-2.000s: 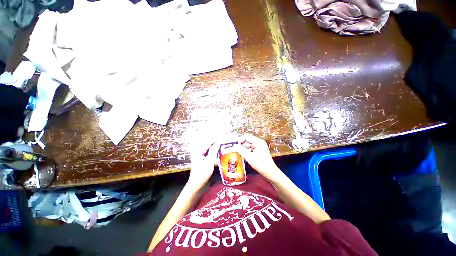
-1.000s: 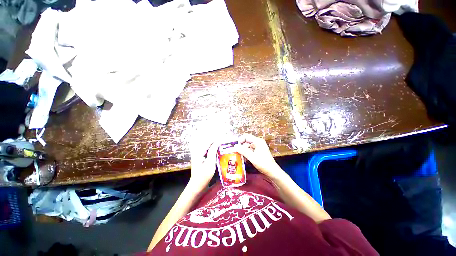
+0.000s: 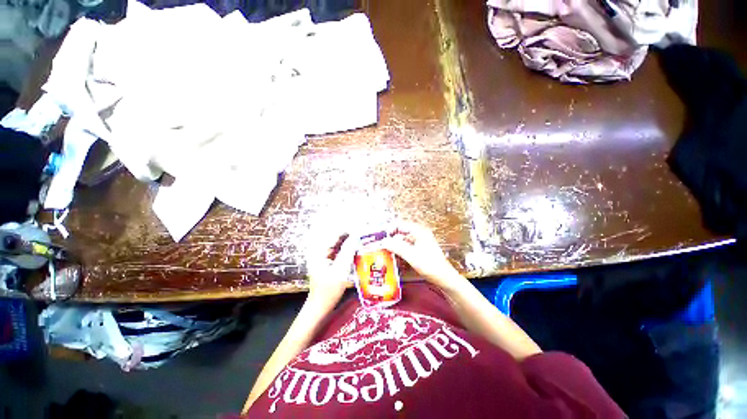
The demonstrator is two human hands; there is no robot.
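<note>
A small red-orange packet with a dark figure is upright at the table's front edge, just before my shirt. My left hand holds its left side. My right hand grips its top right corner. The fingertips of both hands are washed out by glare, so their exact grip is hard to see.
The brown table carries white garment pieces at left, a pink garment bundle and black garments at right. A grey tool lies at the left corner. A blue crate stands below the front edge.
The view has shifted slightly, so the pink bundle and black garments show lower. Both hands still hold the packet in the same place.
</note>
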